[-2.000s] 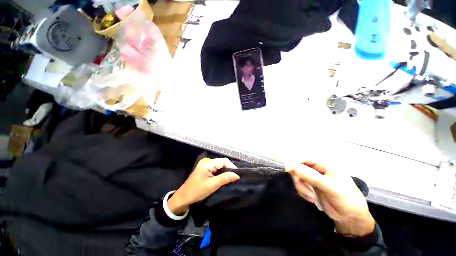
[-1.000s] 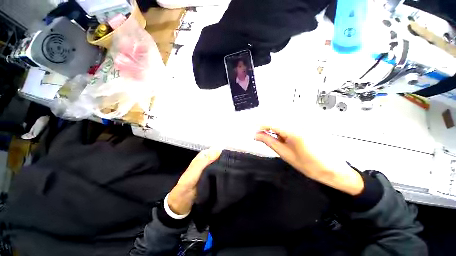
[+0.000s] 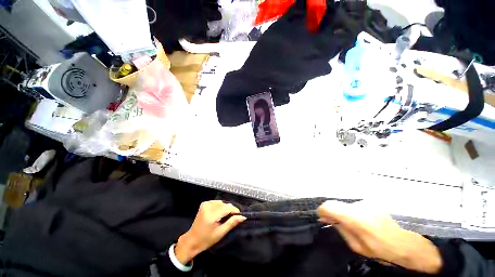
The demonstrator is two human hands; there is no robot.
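Note:
Black sweatpants point(image 3: 282, 249) lie over my lap, with the gathered elastic waistband point(image 3: 279, 208) up along the table's front edge. My left hand point(image 3: 213, 226) pinches the left part of the waistband between thumb and fingers; a white band is on the wrist. My right hand point(image 3: 374, 232) is at the right end of the waistband, blurred, with its fingertips on the cloth. A thin pale line shows by the right fingertips; I cannot tell what it is.
A smartphone point(image 3: 263, 120) lies on the white table point(image 3: 217, 162), partly on black cloth point(image 3: 271, 59). A sewing machine point(image 3: 396, 103) and light-blue bottle-shaped item point(image 3: 355, 73) stand right. Left are a plastic bag point(image 3: 144, 116), basket point(image 3: 157, 62), grey box point(image 3: 81, 81) and dark sweatpants pile point(image 3: 81, 216).
The view has tilted up, showing red cloth at the back. My right hand has come from above the table back down to the waistband. My left hand now pinches the waistband's edge.

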